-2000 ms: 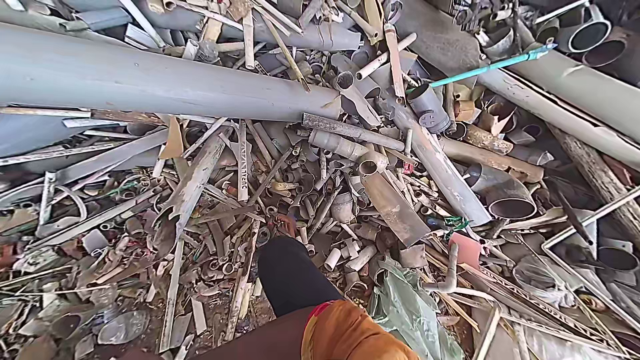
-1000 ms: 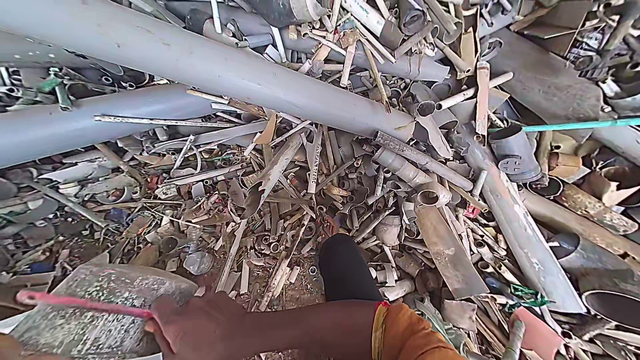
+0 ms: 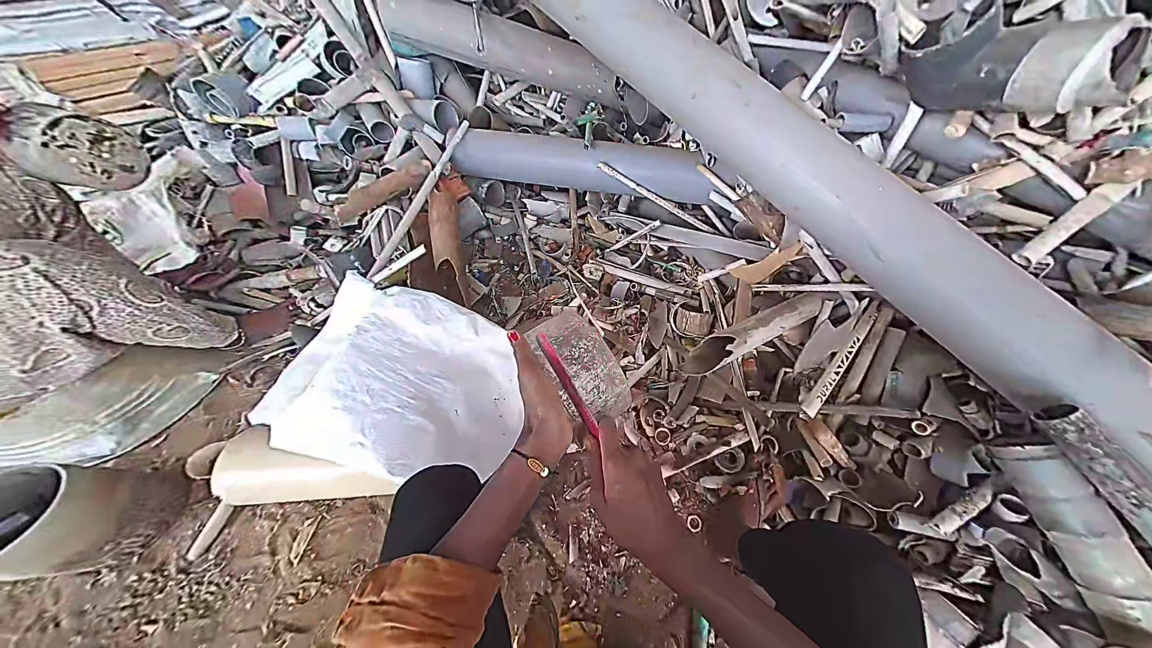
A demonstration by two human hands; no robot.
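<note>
My left hand (image 3: 543,400), with a bracelet at the wrist, grips the near left edge of a weathered grey piece (image 3: 589,360), seemingly a plastic pipe offcut. My right hand (image 3: 630,490) is closed around the lower end of a narrow pink-red tool (image 3: 569,385); its exact kind cannot be told. The tool slants across the left part of the grey piece. Just left of my left hand, a white sack (image 3: 405,382) lies over a cream-coloured board or seat (image 3: 288,475).
A long grey pipe (image 3: 828,189) crosses the upper right, over another grey pipe (image 3: 585,166). Broken pipe scraps (image 3: 756,333) surround my hands. At the left are patterned fabric (image 3: 99,301) and a large pipe end (image 3: 63,522). My dark-clad knees frame the bottom.
The view has swung left, bringing in the white sack. Both hands now show at the grey piece; one second ago one hand held the pink-red tool over a weathered grey piece at lower left.
</note>
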